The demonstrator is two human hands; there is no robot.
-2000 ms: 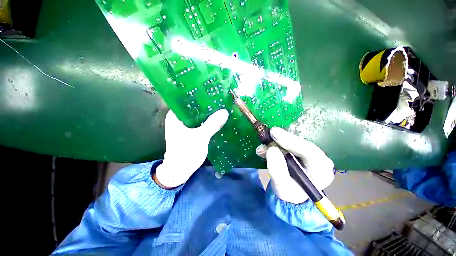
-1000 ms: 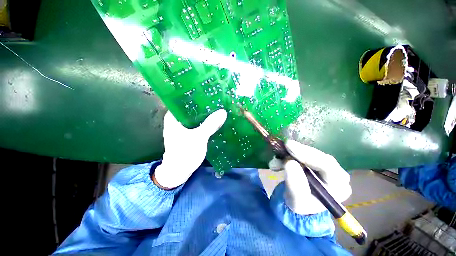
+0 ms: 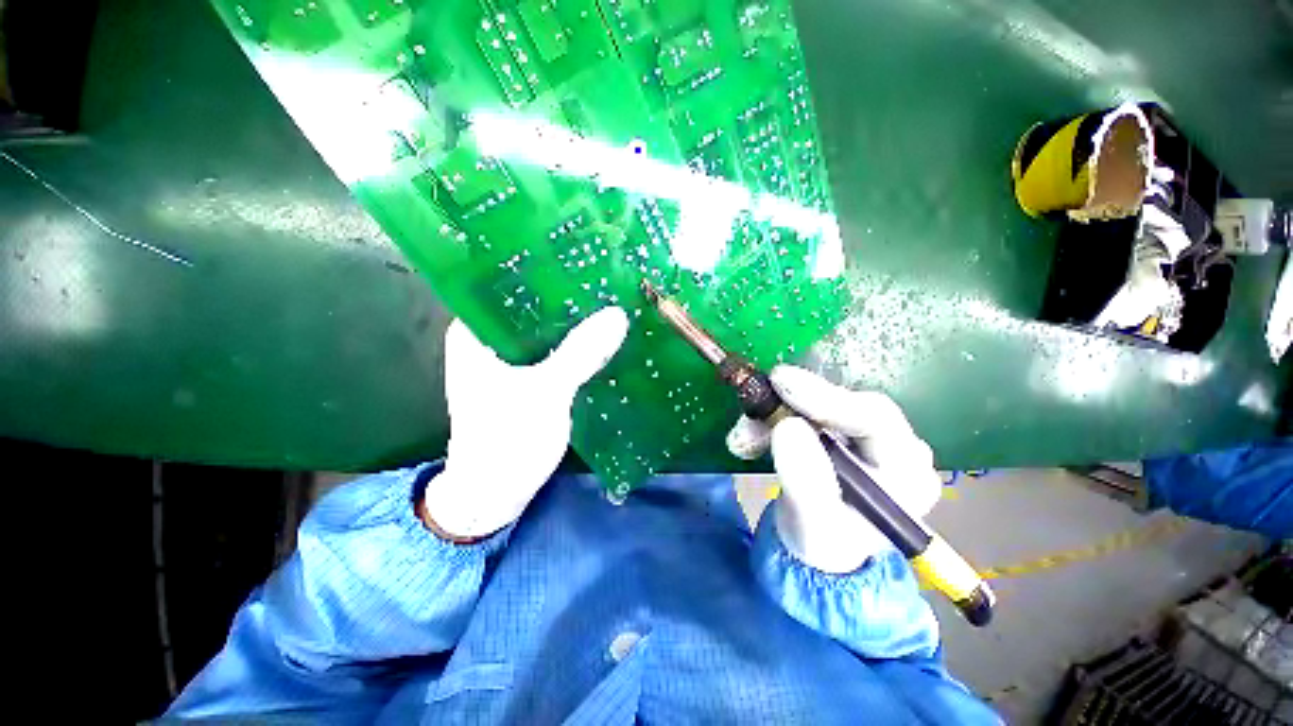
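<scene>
A large green printed circuit board (image 3: pixel 567 185) lies tilted over the green bench, solder side up, its top cut off by the frame edge and a bright glare band across it. My left hand (image 3: pixel 518 411), in a white glove, holds its lower left edge, thumb on top, fingers hidden beneath. My right hand (image 3: pixel 844 461), also gloved, holds a soldering iron (image 3: pixel 886 514) with a dark handle and yellow end. The iron's copper-brown tip is at the board's lower middle; whether it touches is unclear.
At the right, a yellow-and-black iron holder (image 3: pixel 1056 168) stands by a black parts box (image 3: pixel 1085 291) with white crumpled material (image 3: pixel 1151 270) and a whitish bottle (image 3: pixel 1245 224). Solder wire (image 3: pixel 92 213) lies at left on the green bench (image 3: pixel 255 341). A blue sleeve (image 3: pixel 1227 487) shows at right.
From one second ago, my right hand and the iron have moved up and left, bringing the tip further in over the board. The board and my left hand sit slightly further left in view.
</scene>
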